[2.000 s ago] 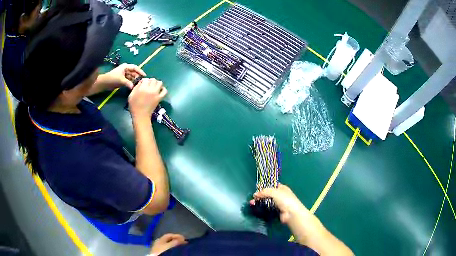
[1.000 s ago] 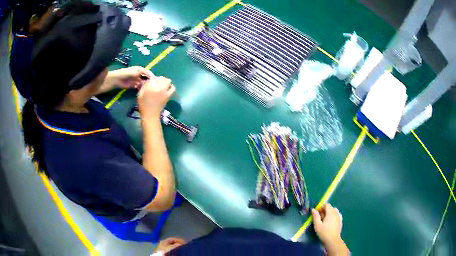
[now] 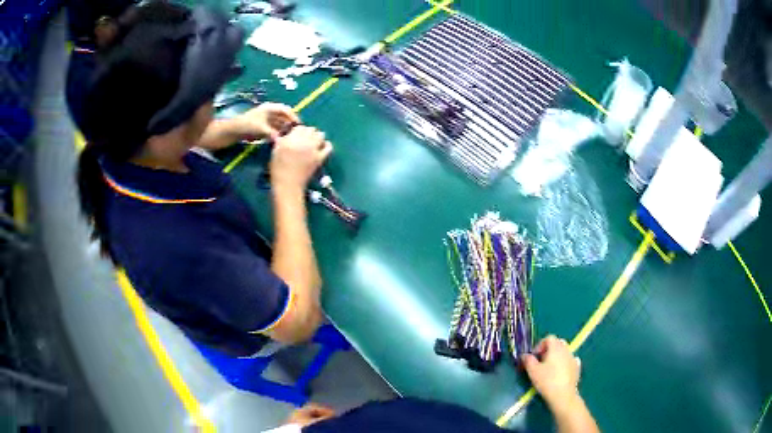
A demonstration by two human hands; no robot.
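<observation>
A thick bundle of multicoloured wires (image 3: pixel 495 292) lies fanned on the green bench in front of me, pale tips at its far end. Black connector housings (image 3: pixel 470 351) sit at its near end. My right hand (image 3: pixel 553 369) is at the bundle's near right corner, fingertips bent and against the end of the outermost wires; whether they grip is unclear. My left hand (image 3: pixel 310 413) shows only in part at the bottom edge, beside my dark clothing, away from the bundle; its fingers are mostly hidden.
A person in a dark shirt and cap (image 3: pixel 190 245) sits at left, handling a small harness (image 3: pixel 339 207). Ahead are a ribbed grey panel (image 3: pixel 491 89) with harnesses on it and clear plastic bags (image 3: pixel 576 211). A blue box with white top (image 3: pixel 681 190) stands right by white uprights.
Two seconds ago my right hand gripped the compact bundle by its dark end. The bundle then spread on the bench, and my hand now touches its right side. The view has shifted.
</observation>
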